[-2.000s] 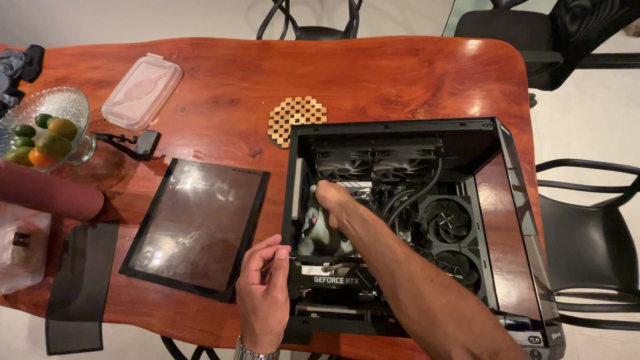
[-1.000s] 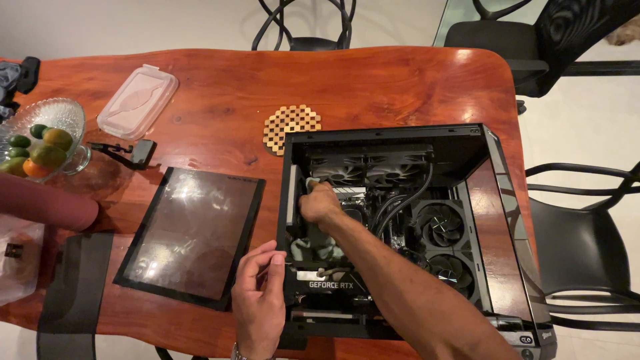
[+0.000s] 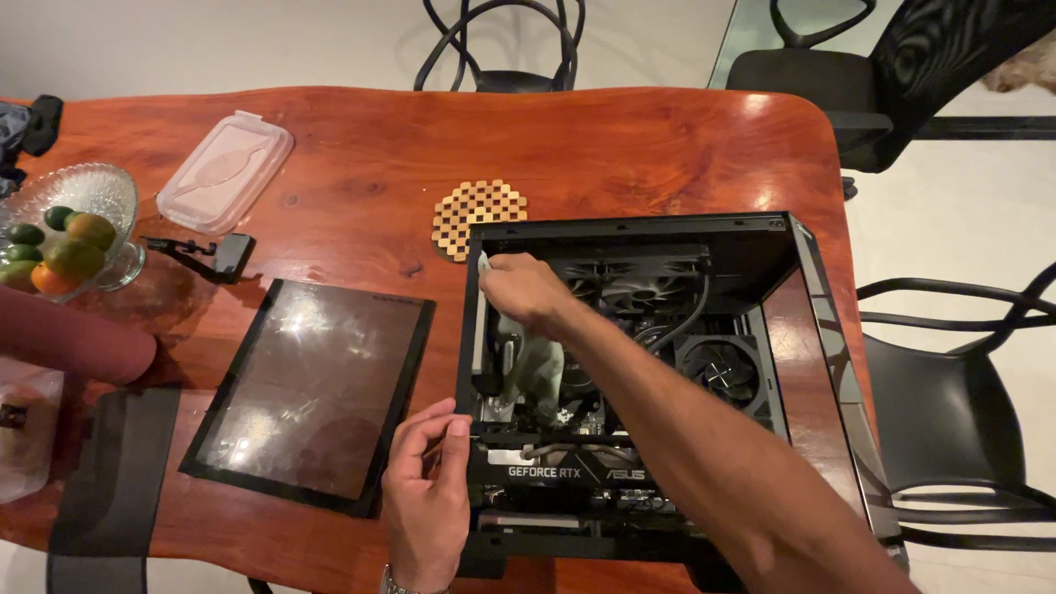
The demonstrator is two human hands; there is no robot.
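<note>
An open black computer case lies on the wooden table, its inside facing up. My right hand is in its upper left corner, closed on a pale grey-green cloth that hangs down over the motherboard area. The fingertips press a bit of the cloth near the left frame edge. My left hand rests by the lower left edge of the case, fingers curled and touching the frame, holding nothing. Below the cloth sits an ASUS GeForce RTX graphics card. Fans and black tubes show beyond my right forearm, which hides part of the inside.
A dark glass side panel lies left of the case. Farther left are a plastic lid, a black clamp-like holder, a glass fruit bowl and a dark red cylinder. A checkered wooden trivet touches the case's far edge.
My right hand has moved up to the upper left corner of the case, with the cloth in it. My left hand has stayed beside the left edge, its fingers now more curled.
</note>
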